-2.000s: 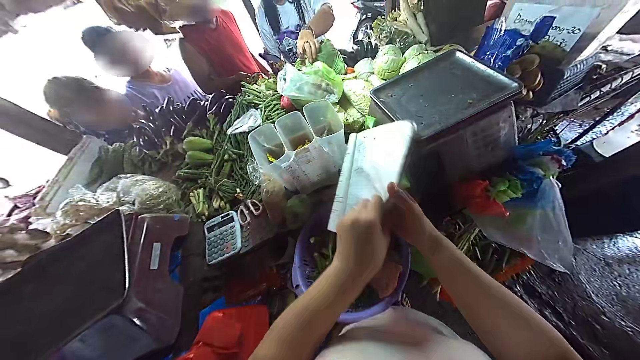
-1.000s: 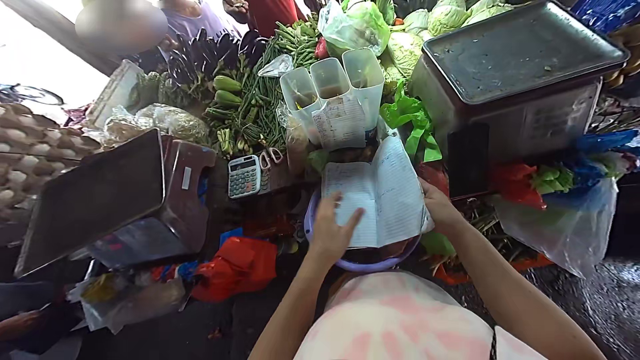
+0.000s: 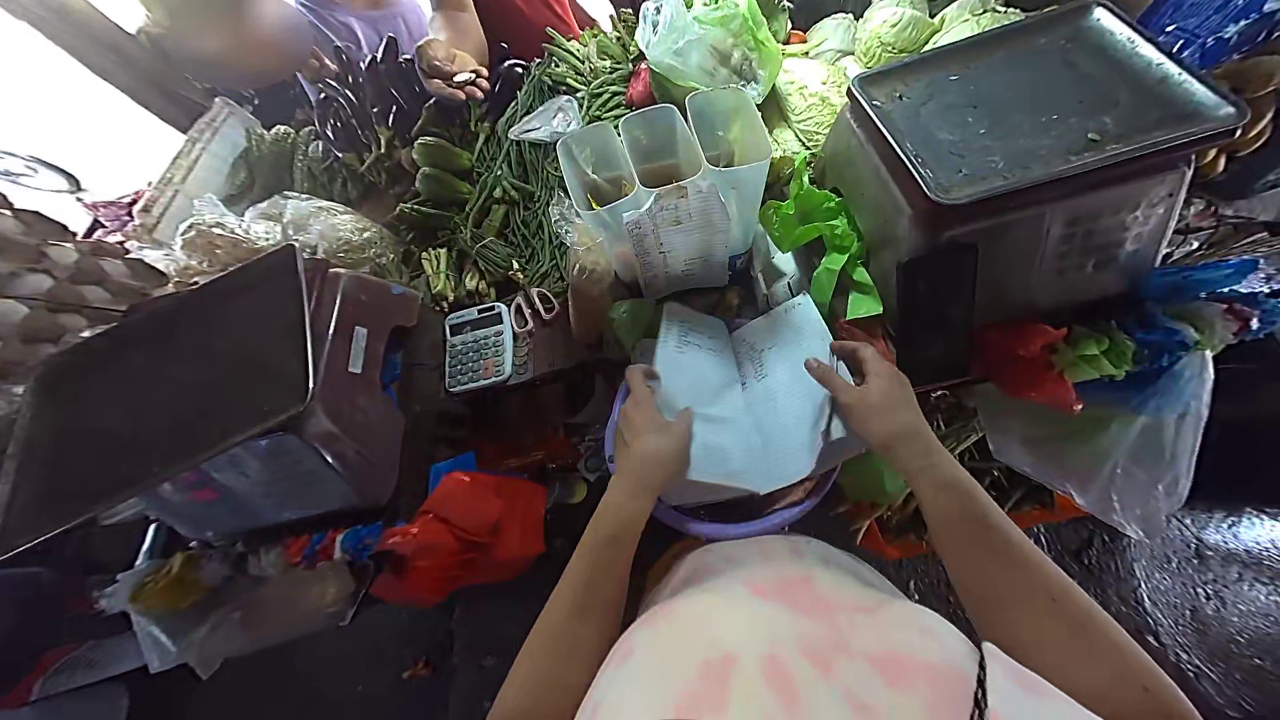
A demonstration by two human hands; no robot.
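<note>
An open lined notebook (image 3: 745,400) with handwriting on its pages lies between my hands, above a purple plastic basin (image 3: 745,525). My left hand (image 3: 650,435) grips its left edge, thumb on the page. The right edge is held by my right hand (image 3: 875,400), with the thumb on top and a few page edges lifted there. Just beyond the notebook stand three joined clear plastic containers (image 3: 665,165) with a handwritten paper (image 3: 680,238) on their front. A calculator (image 3: 479,348) and scissors (image 3: 533,309) are to the left of my left hand.
A scale with a metal tray (image 3: 1045,95) stands at right, another scale (image 3: 355,390) at left. Long beans (image 3: 520,200), eggplants (image 3: 375,100) and cabbages (image 3: 810,100) are piled across the stall. Another person's hand (image 3: 452,75) holds coins at the far side. Red plastic bags (image 3: 465,540) hang lower left.
The notebook was upright and partly folded two seconds ago, then opened flat. My left hand has moved from the page to the left edge. The view has shifted closer to the stall.
</note>
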